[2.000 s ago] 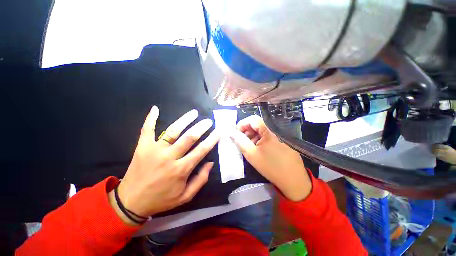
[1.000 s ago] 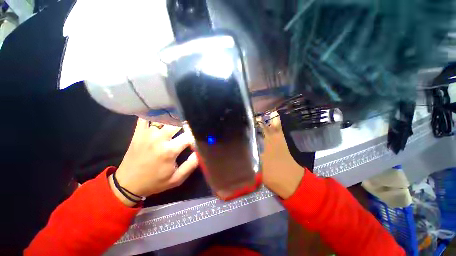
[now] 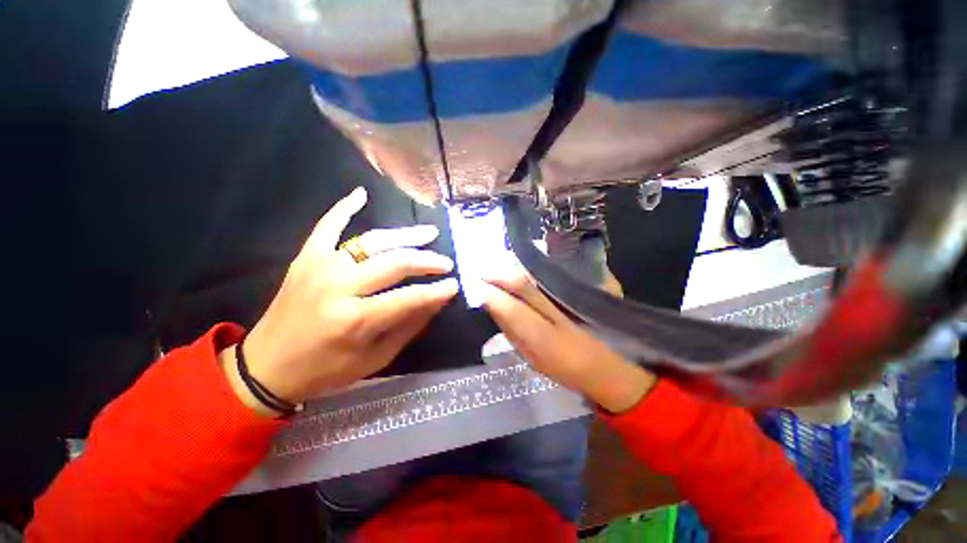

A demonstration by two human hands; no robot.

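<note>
A white strip [image 3: 479, 250] lies on the black cut panel [image 3: 212, 212], its far end under the needle area of the sewing machine [image 3: 498, 117]. My left hand [image 3: 355, 297] lies flat on the panel with its fingers spread, fingertips at the strip's left edge. My right hand [image 3: 557, 334] has its fingertips on the strip's near right part; some of its fingers are hidden behind the lamp's dark edge. The needle and presser foot are too small and bright to make out clearly.
The blurred lamp [image 3: 679, 345] hangs close over my right wrist. Black shears handles [image 3: 749, 217] lie right of the needle. A printed ruler [image 3: 414, 414] runs along the table's front edge. A blue crate [image 3: 816, 472] stands below right. A large white piece [image 3: 191, 48] shows at upper left.
The view has shifted, so the lamp no longer covers the strip and my fingers. Compared with the earliest frame, the strip reaches less far toward me and more ruler shows.
</note>
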